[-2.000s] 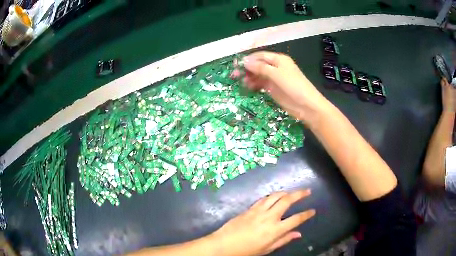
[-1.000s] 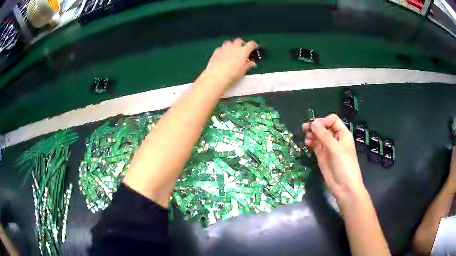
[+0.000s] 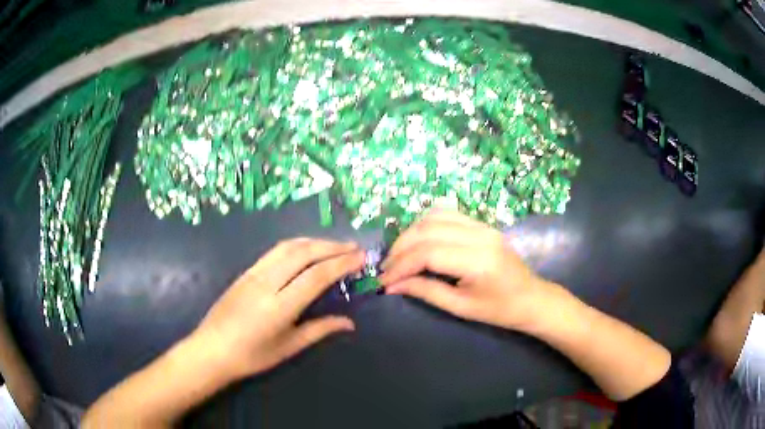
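Note:
A black housing with silvery details (image 3: 372,265) is between the fingertips of both hands, low in front of the pile. A small green circuit board (image 3: 366,286) shows at its near side. My left hand (image 3: 281,302) holds the housing from the left with its fingertips, thumb apart. My right hand (image 3: 465,268) holds it from the right between thumb and fingers. The fingers hide most of the housing, so how the board sits in it cannot be told. A large pile of green circuit boards (image 3: 403,126) lies just beyond the hands.
Long unseparated board strips (image 3: 80,184) lie at the left. A cluster of black housings (image 3: 658,138) lies at the right. The pale edge strip (image 3: 352,7) curves across the top, with the green belt beyond. Other people's arms (image 3: 742,293) show at both side edges.
My left hand has come back from the belt and my right hand has moved left. Both now meet at a housing in front of the pile. The view has tilted down.

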